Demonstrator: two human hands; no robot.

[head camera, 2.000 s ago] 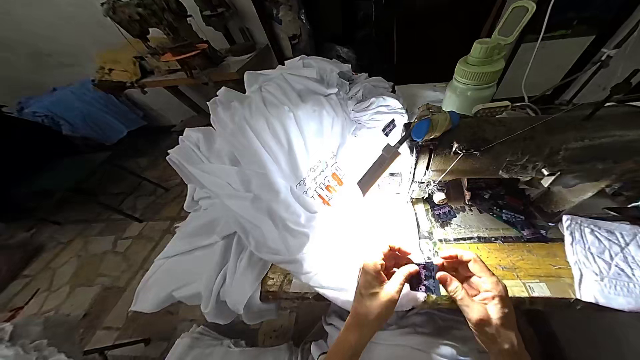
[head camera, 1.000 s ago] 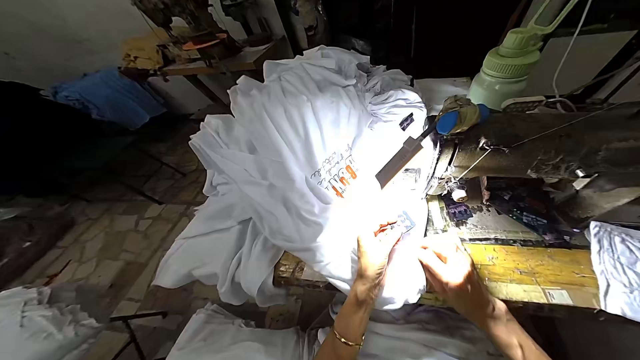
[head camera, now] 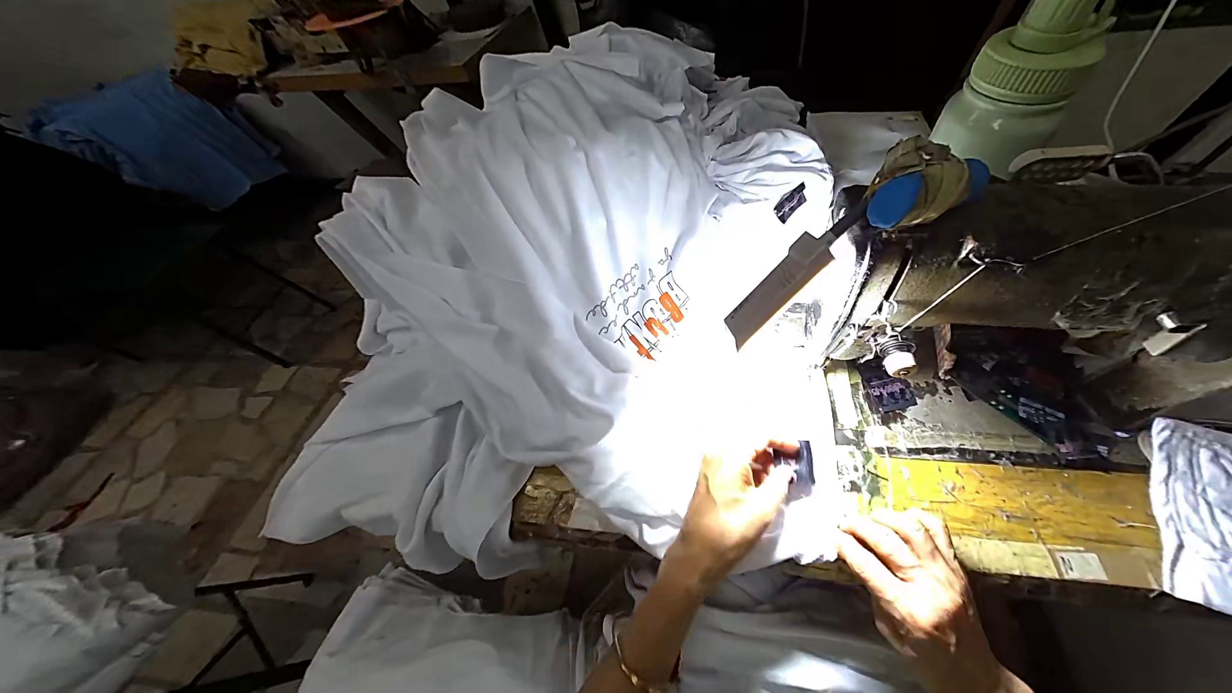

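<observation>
My left hand [head camera: 736, 500] pinches a small dark label [head camera: 801, 469] between thumb and fingertips, over the brightly lit edge of a white garment. Beside it, my right hand [head camera: 905, 568] presses its fingers on the edge of the white fabric at the front of the table. The large heap of white printed shirts [head camera: 539, 241] spreads to the left and behind. Another dark label [head camera: 790, 203] lies on the heap. A sewing machine [head camera: 1039, 250] stands at the right, with a flat lamp bar [head camera: 780, 289] reaching out over the fabric.
More dark labels [head camera: 890, 390] lie on the machine bed. A green bottle [head camera: 1020, 87] stands behind the machine. A folded white cloth [head camera: 1193, 510] hangs at the table's right end. Stacked white fabric [head camera: 443, 640] sits below, and blue cloth [head camera: 159, 135] lies at the far left.
Both hands held a dark label together two seconds ago. Now the left hand alone holds one over the garment, and the right hand rests apart on the fabric edge.
</observation>
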